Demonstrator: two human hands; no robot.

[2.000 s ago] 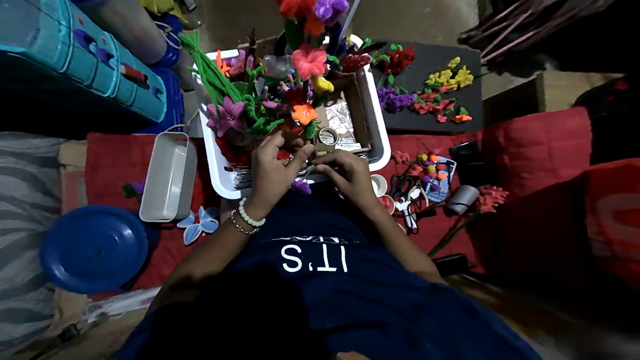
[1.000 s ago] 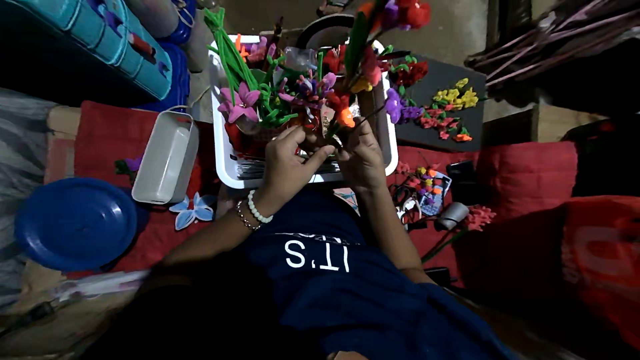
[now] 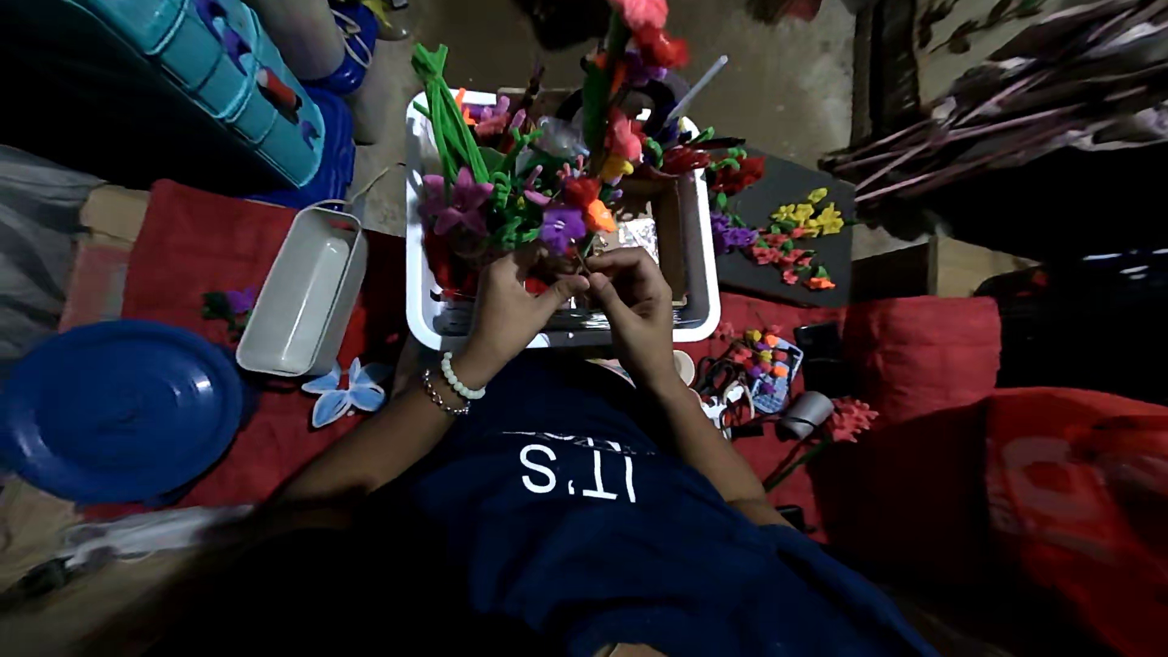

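Note:
My left hand [image 3: 511,310] and my right hand [image 3: 636,310] meet over the near part of a white plastic basket [image 3: 417,274]. Between their fingertips is the thin stem of a stalk of pipe-cleaner flowers, which rises away from me with purple [image 3: 561,228], orange [image 3: 599,216], red and coral blooms [image 3: 625,137]. Both hands pinch the stem near its lower blooms. Green pipe-cleaner stems [image 3: 447,119] and a pink-purple star-shaped flower [image 3: 458,203] stand in the basket at left. An open cardboard box [image 3: 671,233] sits inside at right. Overlapping flowers partly hide the pinched spot.
Yellow and coral flowers [image 3: 794,242] lie on a dark board [image 3: 766,205] at right. A beige tray [image 3: 306,292], blue-white butterfly shape [image 3: 347,392] and blue plate [image 3: 119,411] are at left. Small supplies and a gray roll [image 3: 807,413] lie on red cloth at right. Teal drawers [image 3: 210,91] stand back left.
The flower stalk stands more upright over the basket than a second ago, its purple bloom now in front of my fingers. My hands remain together at its stem.

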